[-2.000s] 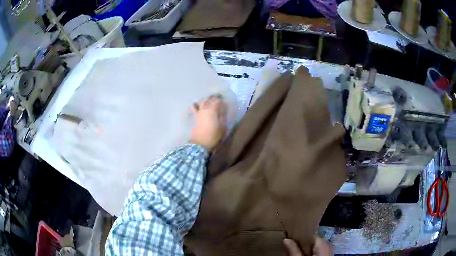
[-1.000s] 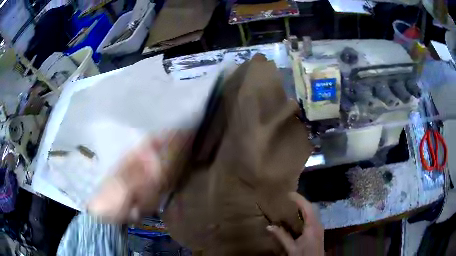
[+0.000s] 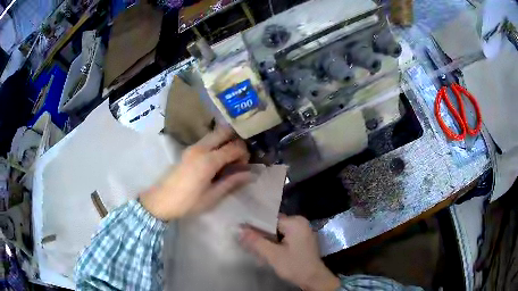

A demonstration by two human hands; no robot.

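A fabric panel with its pale side up (image 3: pixel 210 250) lies in front of the cream overlock machine (image 3: pixel 244 102), its corner near the needle area. A brown part of fabric (image 3: pixel 187 111) shows left of the machine head. My left hand (image 3: pixel 199 176) lies over the cloth beside the needle area, fingers bent, slightly blurred; its fingertips are partly hidden. My right hand (image 3: pixel 287 247) pinches the panel's right edge, nearer to me. The needle area is mostly hidden by my left hand and the machine head.
Pale panels (image 3: pixel 85 165) with short brown strips lie left on the table. Red-handled scissors (image 3: pixel 457 112) lie at the right. Lint (image 3: pixel 372 187) is heaped by the machine's front opening. A pale bin (image 3: pixel 82 77) and a brown stack (image 3: pixel 133 42) stand behind left.
The view has moved closer to the machine and turned. My left hand has moved from the left pile to the needle area. The cloth before me now shows its pale side instead of brown.
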